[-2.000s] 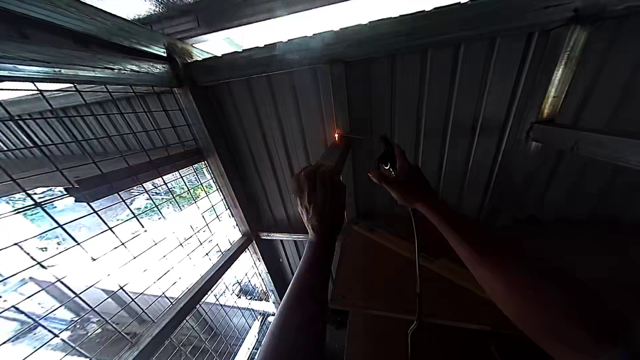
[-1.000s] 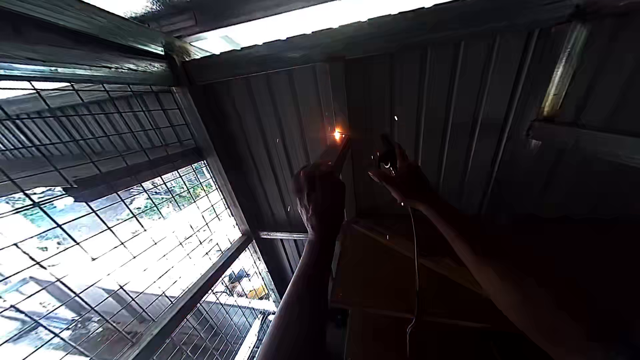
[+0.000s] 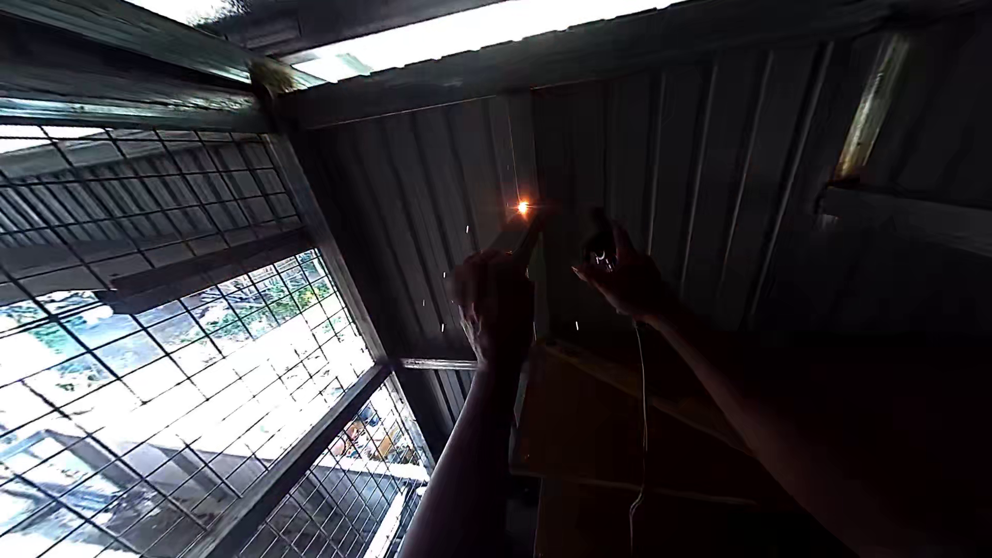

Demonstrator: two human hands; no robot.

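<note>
Raised in front of the corrugated metal sheeting (image 3: 705, 186), my left hand (image 3: 492, 298) is closed around a dark, flat, elongated piece (image 3: 529, 236) that points up toward a bright orange glow (image 3: 524, 207). A few sparks fall around that hand. To the right, my right hand (image 3: 624, 275) grips a dark handheld tool (image 3: 601, 240), perhaps an electrode holder; its shape is mostly lost in shadow. A thin cable (image 3: 642, 411) hangs below this hand. What exactly meets at the glow is too dark to tell.
Wire mesh in a frame (image 3: 263, 496) fills the left side, with bright ground outside. A beam (image 3: 465, 77) crosses above the sheeting. At right are a short post (image 3: 872, 116) and a horizontal rail (image 3: 907, 213). Brown panels (image 3: 597, 434) stand low in the middle.
The glow is brighter than two seconds ago, and sparks now fall near my left hand. Both hands have stayed in about the same place.
</note>
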